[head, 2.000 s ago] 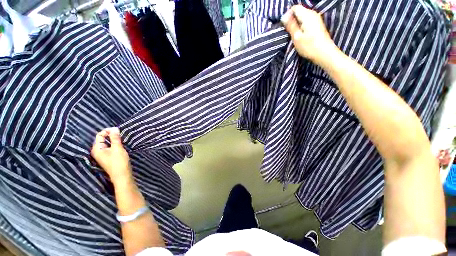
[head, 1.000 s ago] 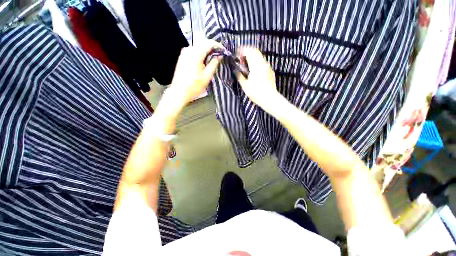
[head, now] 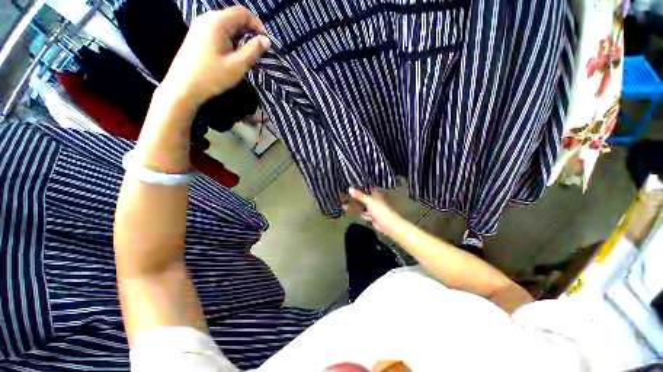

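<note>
A navy-and-white striped garment with plain black bands hangs in front of me. My left hand is raised at the upper left and pinches striped cloth at the garment's left edge. My right hand is low, at the bottom edge of the striped cloth, with its fingertips on the hem. The fingers are partly curled behind the cloth. No tool can be made out in either hand.
More striped garments hang at the left. Black and red garments hang at the upper left. A cream floral garment, a blue plastic stool and a cluttered white table are at the right. The grey-green floor shows between the garments.
The stretched sleeve was let down and both hands met at the garment's left edge. Now they are apart: my left hand is higher and further left, my right hand is down at the lower edge.
</note>
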